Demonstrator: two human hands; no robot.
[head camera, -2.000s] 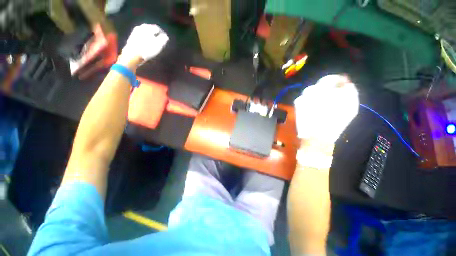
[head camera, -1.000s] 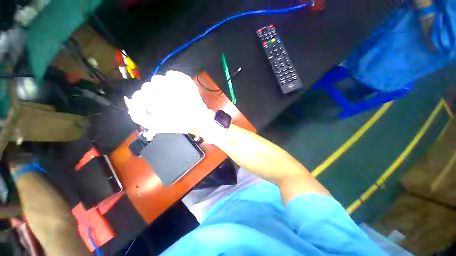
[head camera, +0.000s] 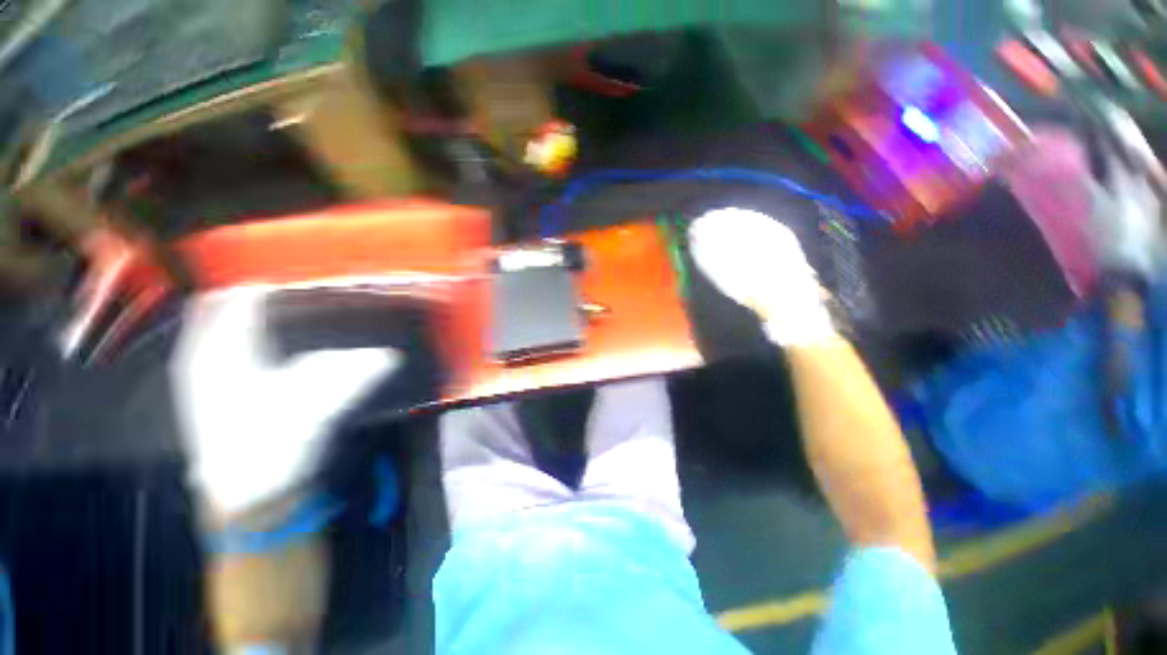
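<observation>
A black set-top box (head camera: 538, 311) sits on the orange-brown test fixture (head camera: 634, 301) in front of my lap, against the dark connector block at its far edge. My left hand (head camera: 262, 397), white-gloved and strongly blurred, is left of the fixture. Its thumb and fingers are around a second dark box (head camera: 346, 320), over the red-orange mats (head camera: 333, 243). My right hand (head camera: 755, 266), white-gloved, is right of the fixture, with its fingers hard to make out. A blurred remote control (head camera: 842, 262) lies just right of it. A green stick (head camera: 678, 262) shows at the fixture's right edge.
A blue cable (head camera: 691, 173) arcs behind the fixture towards the control box (head camera: 915, 134) with its blue-violet lamp. Red and yellow plugs (head camera: 553, 147) are behind the fixture. Green shelving (head camera: 614, 26) runs along the back. Another person's blue clothing (head camera: 1024, 410) is at the right.
The view has swung back left. My right hand has left the box on the fixture and is now beside the remote. My left hand has come to the near left, around a dark box.
</observation>
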